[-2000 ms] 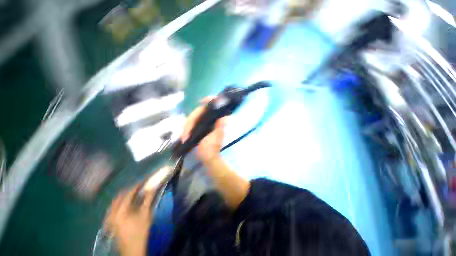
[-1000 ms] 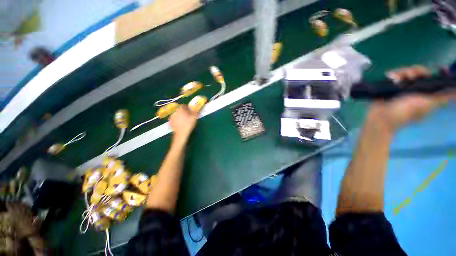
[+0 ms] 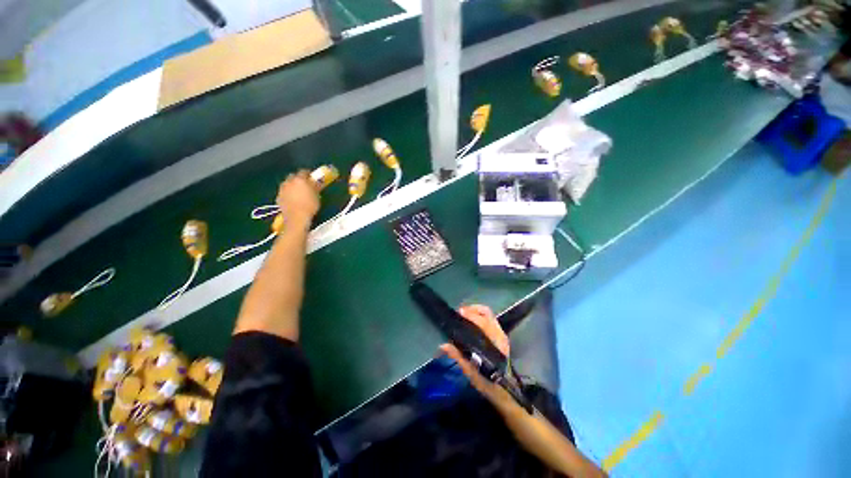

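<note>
My left hand is stretched over the green conveyor belt, its fingers at a yellow corded unit; the fingertips are partly hidden. Another yellow unit lies just right of it with its white cord over the pale rail. My right hand holds the black electric screwdriver at the bench edge, its front pointing up and left. The white screw feeder stands on the bench beyond the right hand. The flat black screw tray lies left of the feeder.
A pile of yellow units lies at the lower left. More units are spaced along the belt. A grey post stands at the rail. A clear plastic bag lies behind the feeder. A blue stool is at the far right.
The view has swung, and bench items appear further left. The screwdriver has come from the far right to the near bench edge, now pointing up-left. My left hand remains over the belt among the units.
</note>
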